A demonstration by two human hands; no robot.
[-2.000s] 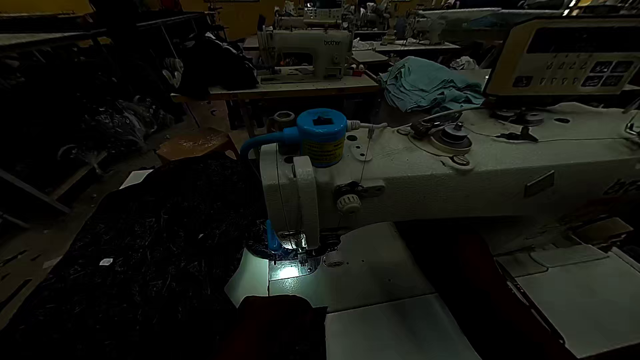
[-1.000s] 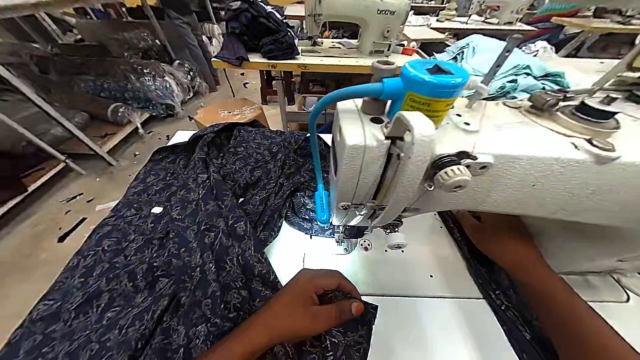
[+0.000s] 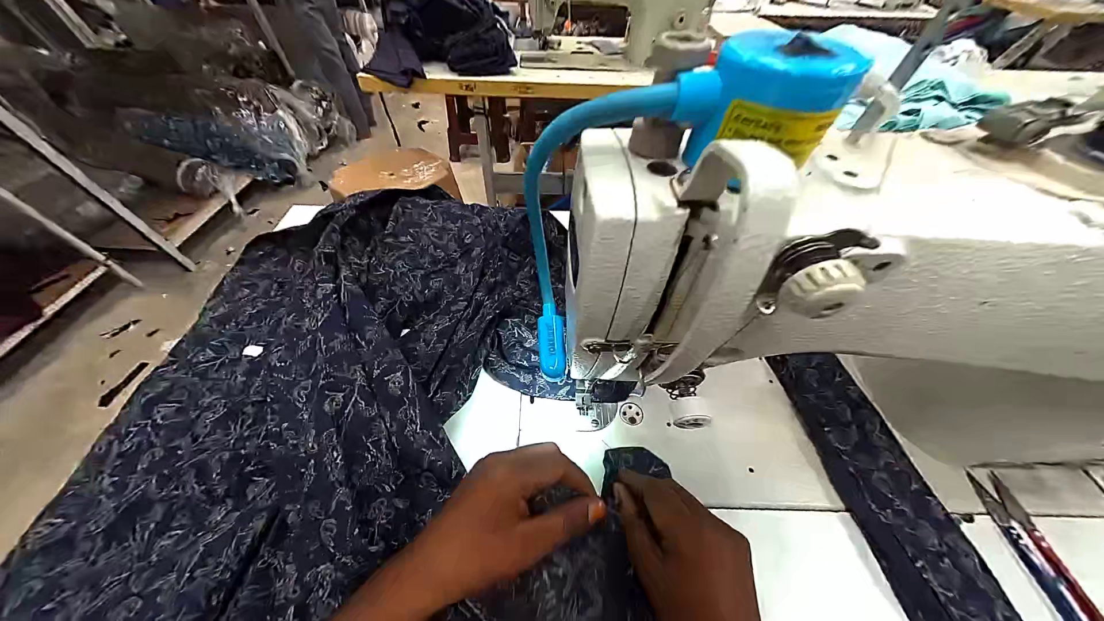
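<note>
Dark navy patterned fabric [image 3: 345, 388] spreads over the left of the sewing table and runs below the hands. My left hand [image 3: 517, 517] pinches a part of it between thumb and fingers, just in front of the presser foot [image 3: 591, 410]. Close beside it, my right hand [image 3: 677, 543] grips the raised edge of the same fabric. The white sewing machine head [image 3: 690, 250] stands above, with a blue lamp [image 3: 552, 345] lighting the needle area. Another part of the fabric lies behind the presser foot. The needle tip is not clear.
A long strip of the same fabric [image 3: 897, 483] lies under the machine arm at the right. Thread snips or scissors [image 3: 1026, 535] rest on the table's right side. Beyond stand another sewing table [image 3: 509, 84], a brown box or stool [image 3: 397, 171] and a rack with plastic-wrapped bundles [image 3: 216, 142].
My right hand has come from under the machine arm to the fabric beside my left hand. The scene has brightened since the oldest frame, and the view has shifted closer.
</note>
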